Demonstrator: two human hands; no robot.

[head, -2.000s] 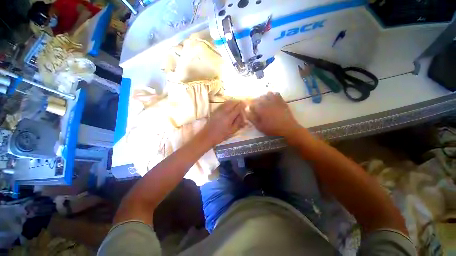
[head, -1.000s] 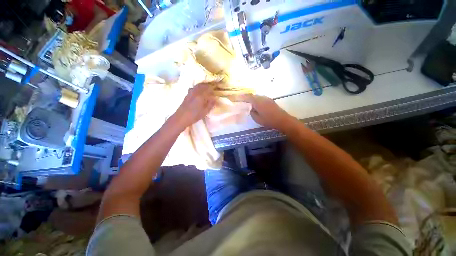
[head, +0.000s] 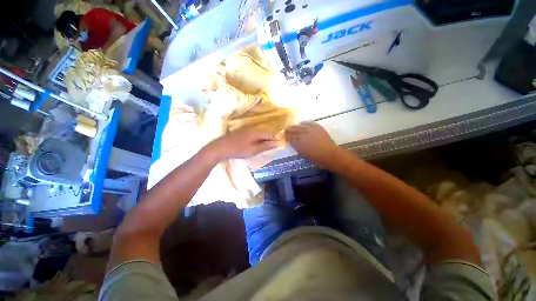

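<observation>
A cream to pale yellow garment piece (head: 241,73) lies bunched on the machine bed, left of and in front of the needle area, and hangs over the front edge. My left hand (head: 250,143) lies on the fabric with its fingers holding a fold. My right hand (head: 310,141) pinches the fabric edge close beside my left fingertips. The presser foot area (head: 305,73) of the white JACK sewing machine (head: 364,35) is behind my hands. Glare washes out the fabric near the needle.
Black shears (head: 405,85) lie right of the needle, with light blue snips (head: 364,94) and a dark green tool (head: 383,88) beside them. A dark box (head: 517,69) sits at the right. A cream heap (head: 493,235) lies below at right. A person in red (head: 103,26) sits at upper left.
My hands were together near the needle, then apart with an edge stretched between them. Now they are together again, nearer the front edge, and the yellow fabric is bunched behind them.
</observation>
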